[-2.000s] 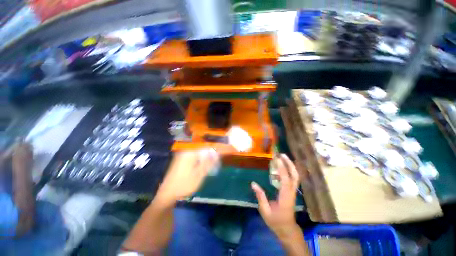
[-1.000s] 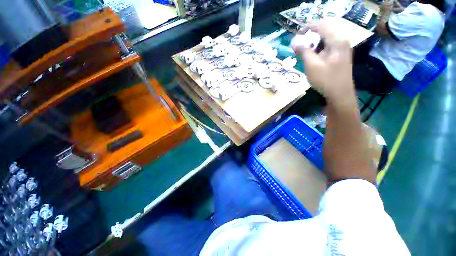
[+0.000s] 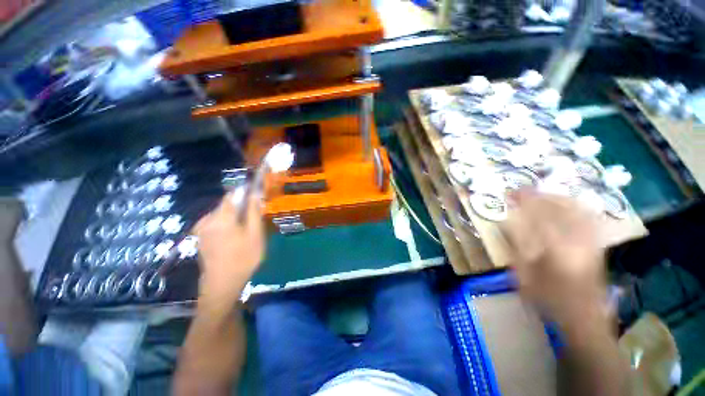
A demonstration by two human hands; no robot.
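My left hand [image 3: 232, 236] holds a ring assembly by its ring, upright in front of the orange press [image 3: 328, 205]. The pale lobed head [image 3: 279, 158] points up and overlaps the left of the press base. The black fixture [image 3: 303, 147] stands in the middle of the base, with a black bar [image 3: 305, 186] in front of it. My right hand [image 3: 553, 240] is blurred over the front edge of the cardboard sheet [image 3: 487, 251], beside the rows of ring assemblies [image 3: 514, 128]. Its fingertips are unclear, so I cannot tell if it holds anything.
Metal rings with lobed heads [image 3: 116, 224] lie in overlapping rows on the black mat [image 3: 205, 170] at left. A blue crate [image 3: 471, 332] with cardboard inside is below the cardboard sheet. More boards with parts stand at far right. A person's arm [image 3: 15, 271] shows at the left edge.
The view has swung back left from the right side. My right hand, raised with a pale part at the far end, is now lower over the cardboard. My left hand has come into view with a ring assembly.
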